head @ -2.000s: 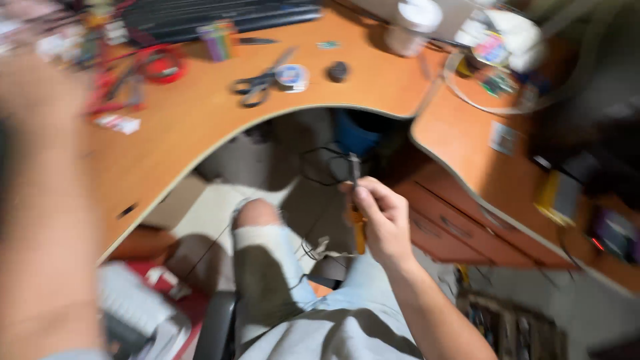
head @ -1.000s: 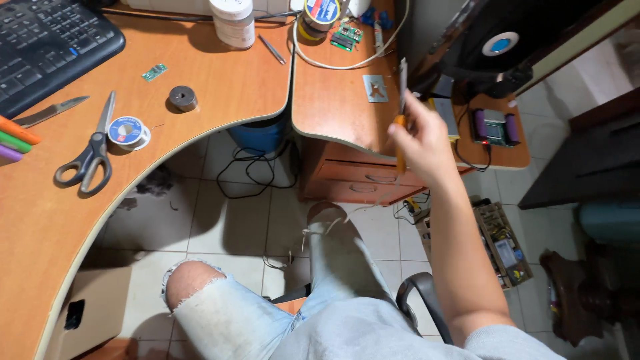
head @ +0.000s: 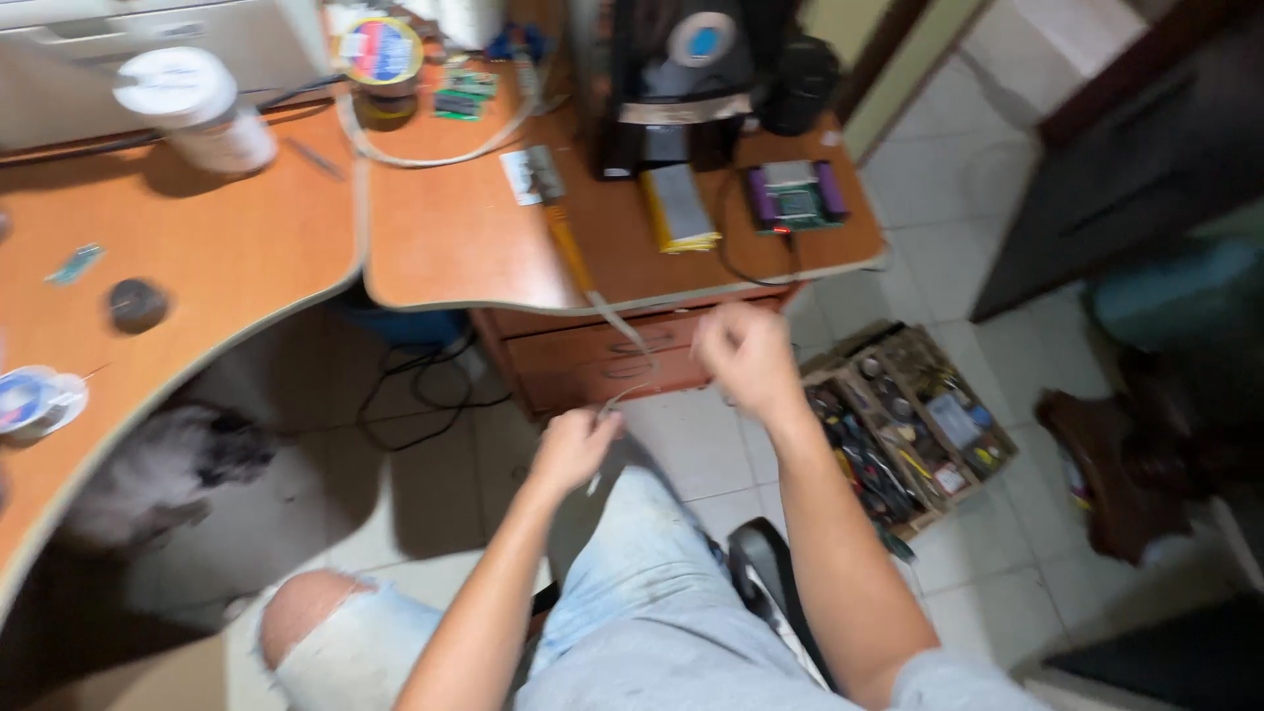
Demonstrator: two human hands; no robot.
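Observation:
My left hand (head: 576, 449) is over my lap, its fingers closed on a thin pale cable (head: 629, 331). That cable runs up to an orange-handled soldering iron (head: 566, 240), which lies on the right desk section with its metal end on a small pale card (head: 517, 178). To the right, in front of the drawers, my right hand (head: 743, 357) is curled and blurred; whether it holds anything cannot be told. Right of the iron are a yellow and grey flat pack (head: 679, 207) and a green circuit board with purple cells (head: 796, 197), showing a red light.
The wooden desk's curved edge (head: 222, 348) runs around my legs. A white-lidded jar (head: 202, 118), a solder wire spool (head: 35, 400) and a dark round piece (head: 136, 305) stand on it. On the floor are a compartmented box of tools (head: 904, 425), a black cable (head: 420, 390) and a furry animal (head: 163, 474).
The orange-handled iron was in my right hand and now lies on the desk. My left hand has come into view, holding the cable. The view has shifted right.

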